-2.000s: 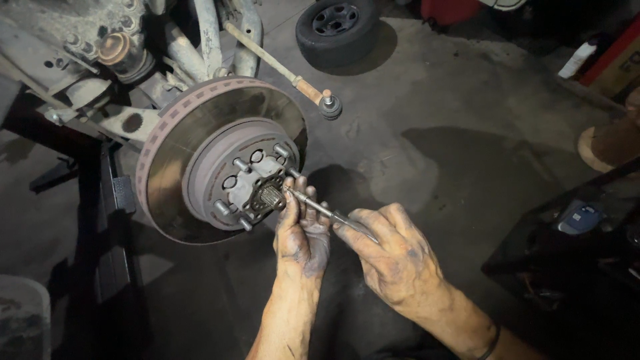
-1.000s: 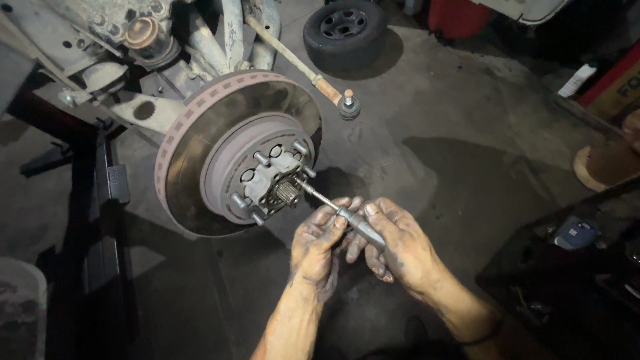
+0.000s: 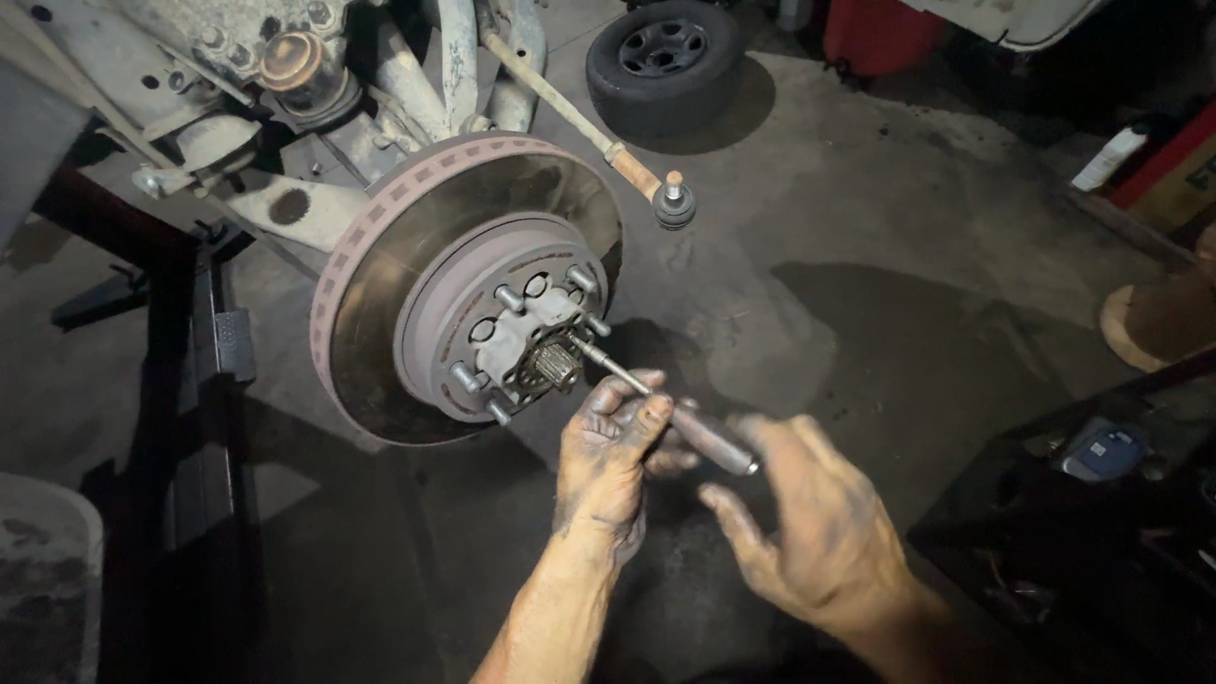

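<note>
My left hand (image 3: 613, 446) grips the front of a screwdriver-like hand tool (image 3: 708, 437) with a thick dark handle and a thin metal shaft. The shaft's tip meets the wheel hub (image 3: 522, 328) beside the splined axle end (image 3: 556, 365); whether it sits in a bolt hole is unclear. My right hand (image 3: 822, 513), blurred, is just right of the handle's rear end, fingers apart, holding nothing. Behind the hub is a vented brake disc (image 3: 380, 313) with several wheel studs. Both hands are smeared with dark grease.
A tie rod (image 3: 570, 114) with its ball joint end sticks out above the disc. A wheel with tyre (image 3: 665, 66) lies on the floor behind. Dark metal stand parts (image 3: 214, 408) are at left, beside a translucent bin (image 3: 95, 560). A black surface with a blue object (image 3: 1102, 451) is at right.
The tool's tip, by my left fingers two seconds ago, now meets the hub. My right hand, at the handle one second ago, has let go and moved slightly away from it.
</note>
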